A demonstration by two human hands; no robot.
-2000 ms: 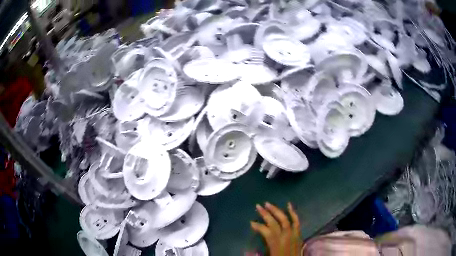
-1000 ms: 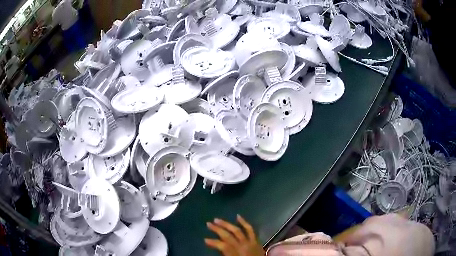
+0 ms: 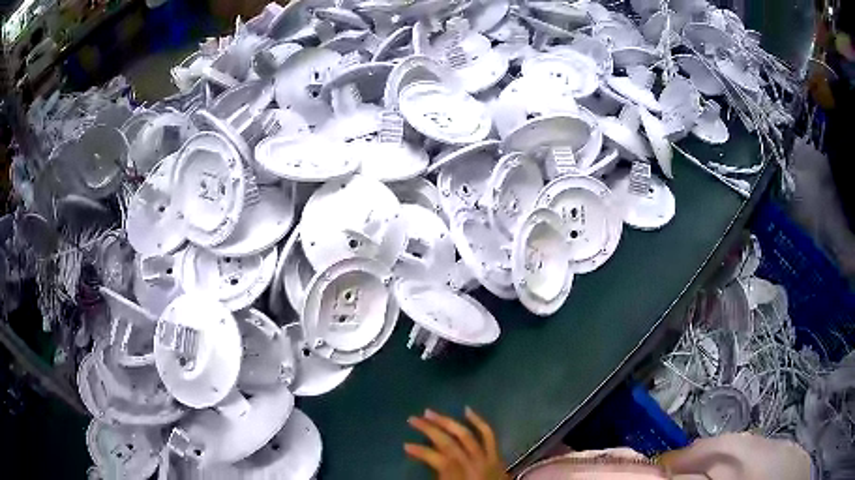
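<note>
My left hand (image 3: 459, 452) is at the bottom edge, cut off below the fingers. Its fingers are apart over the dark green mat (image 3: 525, 389), and no thing shows in it. Whether it touches the mat is unclear. A large heap of round white plastic bases lies in front of me. One base (image 3: 349, 309) shows its rimmed inner face. Another (image 3: 450, 310) lies tilted at the heap's near edge, above my hand, with its slotted neck pointing down. Another (image 3: 197, 351) leans at the left. My right hand is not in view.
The curved bench edge (image 3: 647, 339) runs along the right. Beyond it are blue crates (image 3: 656, 422) and white bases with cables (image 3: 722, 370). White cables (image 3: 727, 173) hang at the heap's upper right. Pink cloth (image 3: 741, 459) is at the bottom right.
The view swings right, then slightly back left, so more of the crates and corded parts shows at the right. My left hand stays low near the bench edge, fingers apart.
</note>
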